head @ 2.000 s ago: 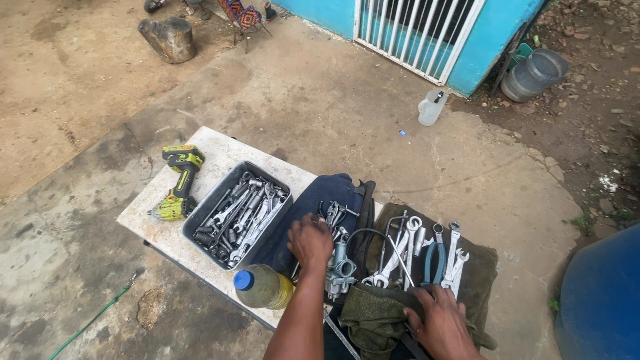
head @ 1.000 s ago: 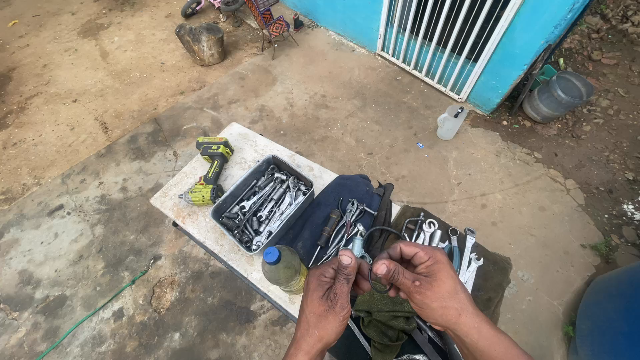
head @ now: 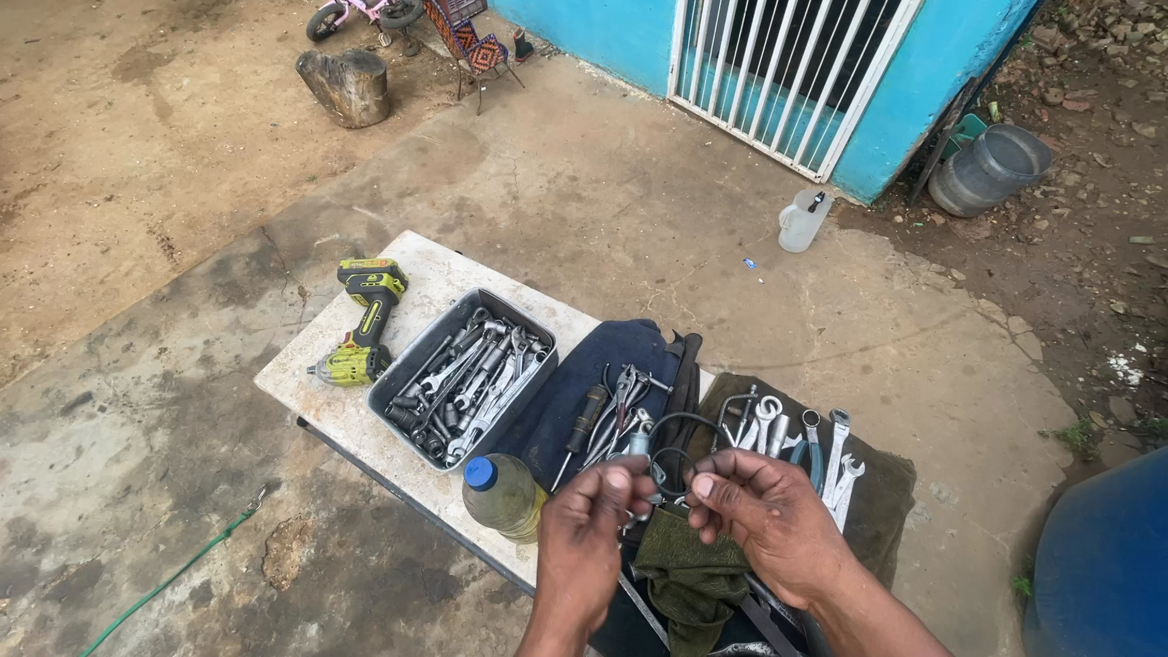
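My left hand (head: pixel 593 520) and my right hand (head: pixel 762 516) are raised over the table's near right end, a thin black rubber ring (head: pixel 672 449) pinched between their fingertips. Behind it, partly hidden by the fingers, is a metal carburetor (head: pixel 641 442) with a black hose. Just beyond lie pliers (head: pixel 626 388) and a screwdriver (head: pixel 584 418) on dark blue cloth (head: pixel 584 365). Combination wrenches (head: pixel 835 452) and blue-handled pliers (head: pixel 807 456) rest on olive cloth (head: pixel 881 493) to the right. A crumpled green rag (head: pixel 689 566) sits below my hands.
A metal tray (head: pixel 388 365) of wrenches and sockets stands on the white tabletop (head: pixel 301 356), with a yellow-green impact wrench (head: pixel 365 324) at its left. A blue-capped bottle (head: pixel 502 497) stands at the near edge. A blue barrel (head: pixel 1104 557) is at the lower right.
Two seconds ago my left hand was over the carburetor and my right hand at the green rag. Both hands have since come together, holding the ring between them.
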